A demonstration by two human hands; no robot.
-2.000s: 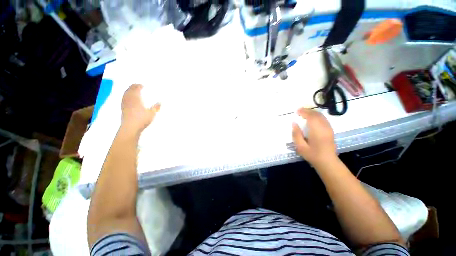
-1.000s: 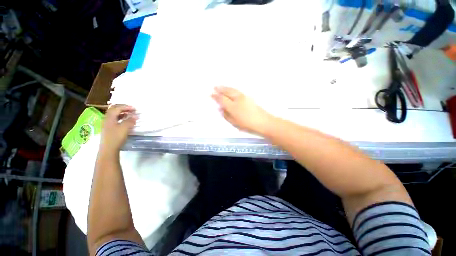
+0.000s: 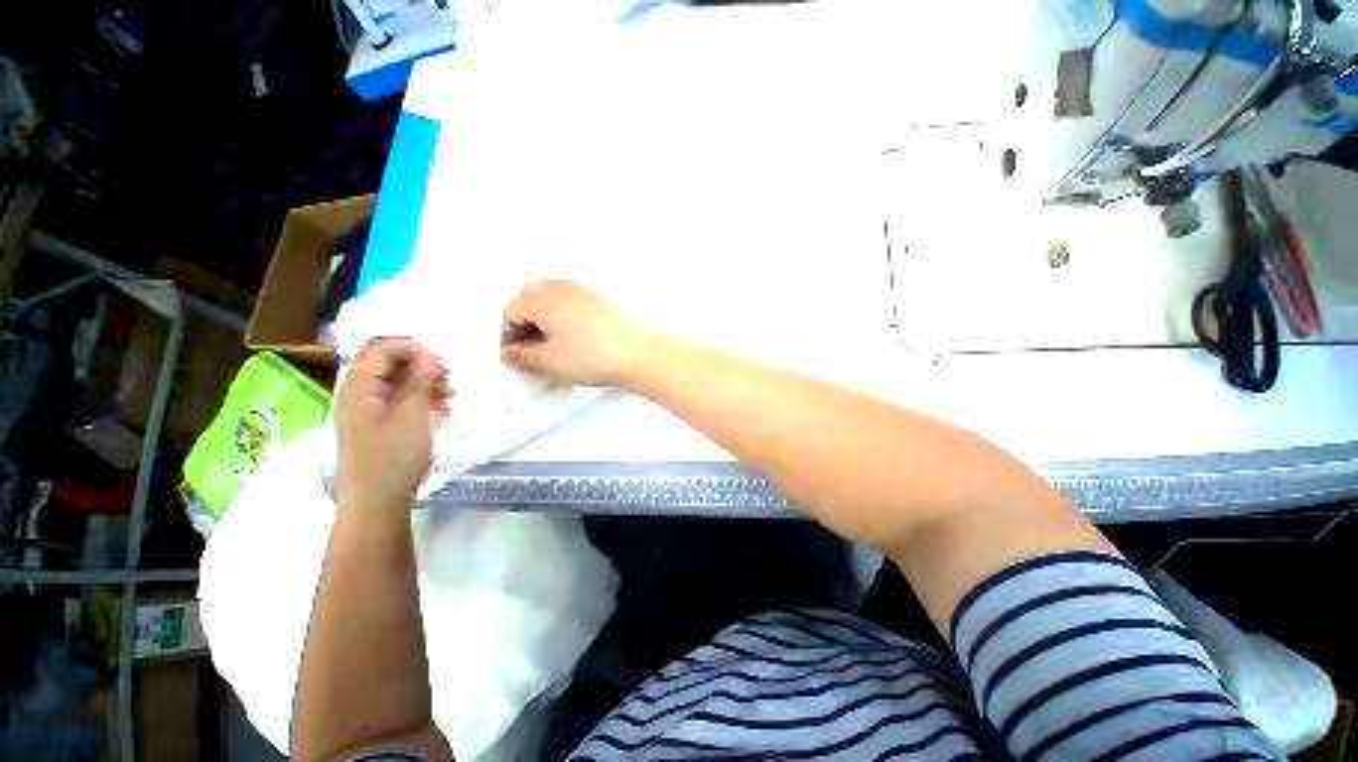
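Observation:
White fabric (image 3: 484, 405) lies bunched at the front left corner of the white table, between my two hands, and blends into the bright table. My left hand (image 3: 399, 390) pinches its left part with curled fingers. My right hand (image 3: 563, 337) reaches across from the right and pinches it a short way to the right of my left hand. The fingertips are slightly blurred, and whether the fabric is lace or plain cannot be told. More white fabric (image 3: 507, 610) hangs below the table edge at the left.
The sewing machine (image 3: 1191, 90) stands at the upper right, with black-handled shears (image 3: 1239, 325) and a red tool (image 3: 1293, 283) beside it. A ruler strip (image 3: 894, 488) runs along the front edge. A brown carton (image 3: 298, 280) and a green item (image 3: 256, 432) are at the left.
My right hand has moved left, closer to my left hand, and now grips fabric. The view has shifted a little, so the machine and shears sit further right. The fabric between my hands is more bunched.

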